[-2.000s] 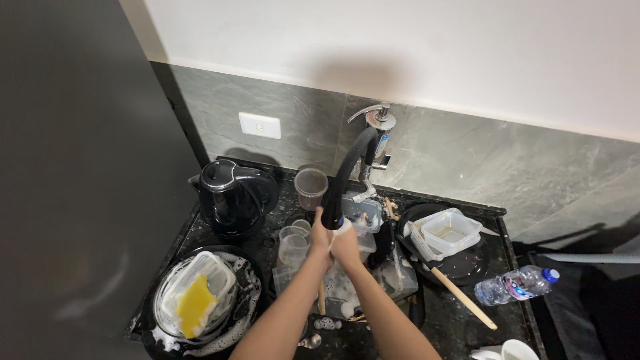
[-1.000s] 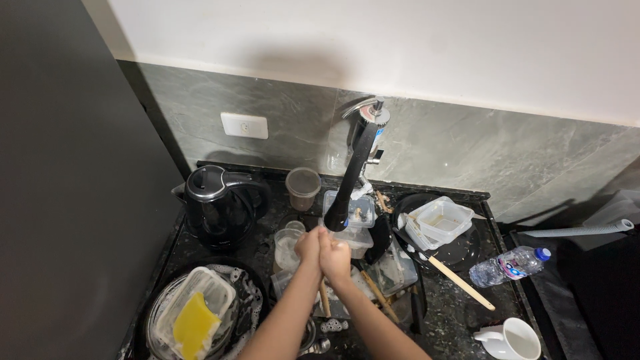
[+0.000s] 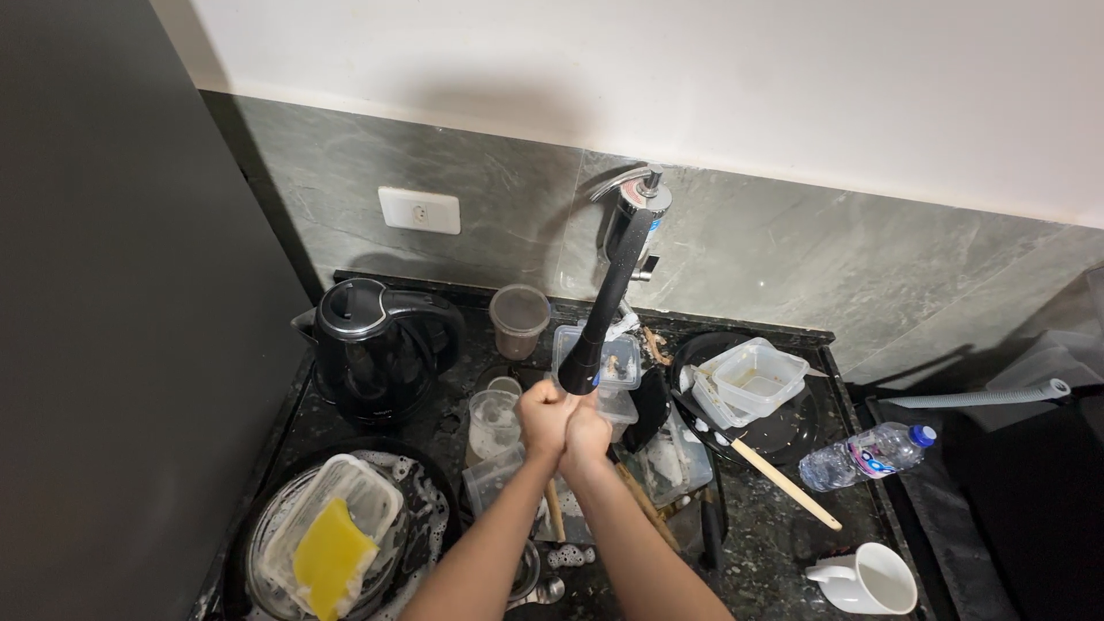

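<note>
My left hand (image 3: 545,424) and my right hand (image 3: 586,433) are pressed together, fingers curled, just under the spout of a black flexible faucet (image 3: 604,319). Water appears to run onto them. Whether anything is between the palms is hidden. Below and around them, plastic containers (image 3: 621,355), a cloudy cup (image 3: 495,423) and wooden-handled utensils (image 3: 642,496) fill the sink area, with suds among them. At lower left a yellow sponge (image 3: 332,556) lies on a soapy plastic container (image 3: 362,496) over a glass dish in a black pan (image 3: 444,500).
Left of the faucet stand a black electric kettle (image 3: 375,354) and a lidded plastic tub (image 3: 519,321). On the right are a black plate (image 3: 798,431) with plastic containers (image 3: 759,379), a utensil with a pale handle (image 3: 785,483), a water bottle (image 3: 862,457) and a white mug (image 3: 875,580).
My two hands stay together under the spout, now more tightly closed against each other than two seconds ago. The view has shifted slightly, showing more of the white mug.
</note>
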